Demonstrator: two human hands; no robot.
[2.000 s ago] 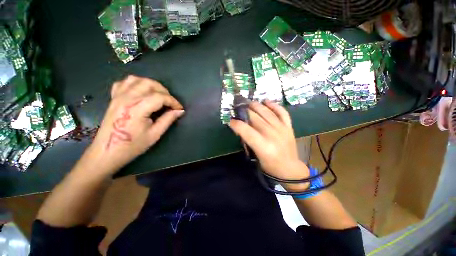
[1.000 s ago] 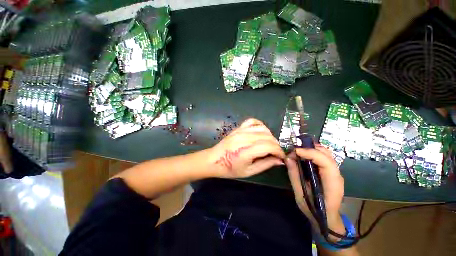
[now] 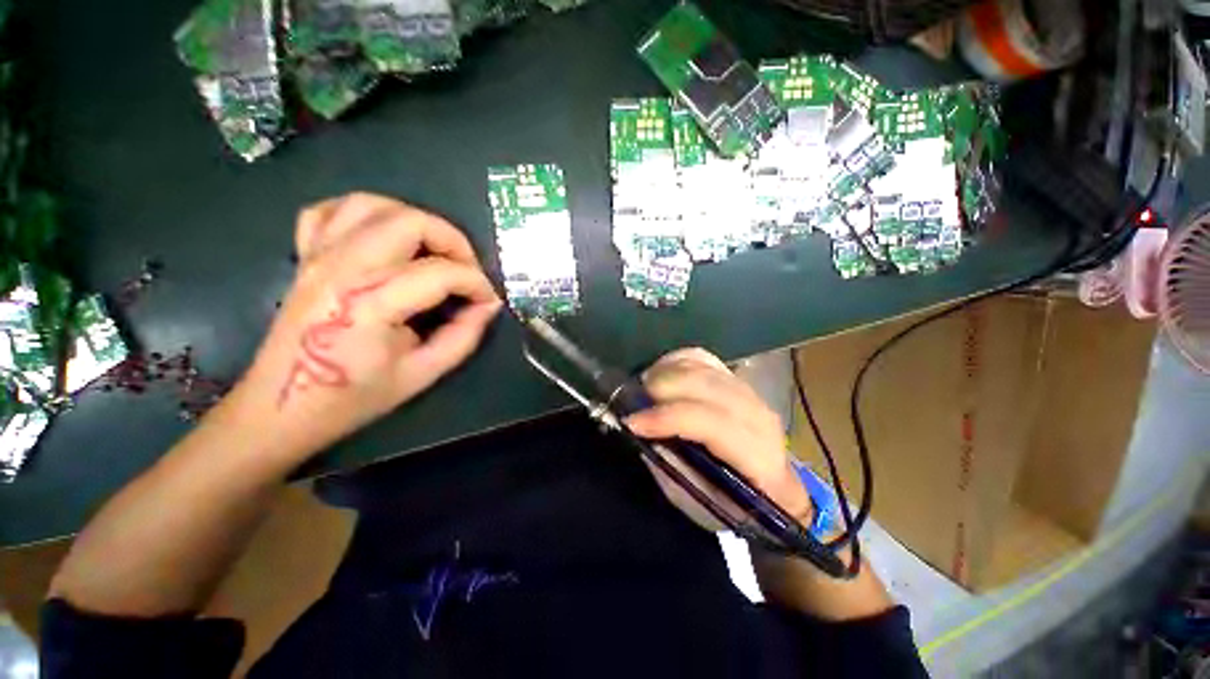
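Observation:
A single green and white circuit board point(image 3: 535, 239) lies on the dark green bench between my hands. My right hand point(image 3: 710, 418) holds the soldering iron point(image 3: 723, 480) by its dark handle. The iron's pale barrel and thin curved metal tube point up and left, with the tip at the board's lower end, close to my left fingertips. My left hand point(image 3: 385, 312) is left of the board with thumb and forefinger pinched together. Anything between those fingertips is too small to make out.
Fanned boards point(image 3: 796, 173) lie right of the single board. More boards point(image 3: 332, 47) are at the far side and in a heap point(image 3: 67, 338) at left. Dark red bits point(image 3: 166, 371) lie beside that heap. Black cables point(image 3: 869, 385) loop right. A pink fan point(image 3: 1185, 285) stands at right.
The view has turned right. The iron has swung from pointing up over the single board to pointing left at its lower end. The single board now shows uncovered.

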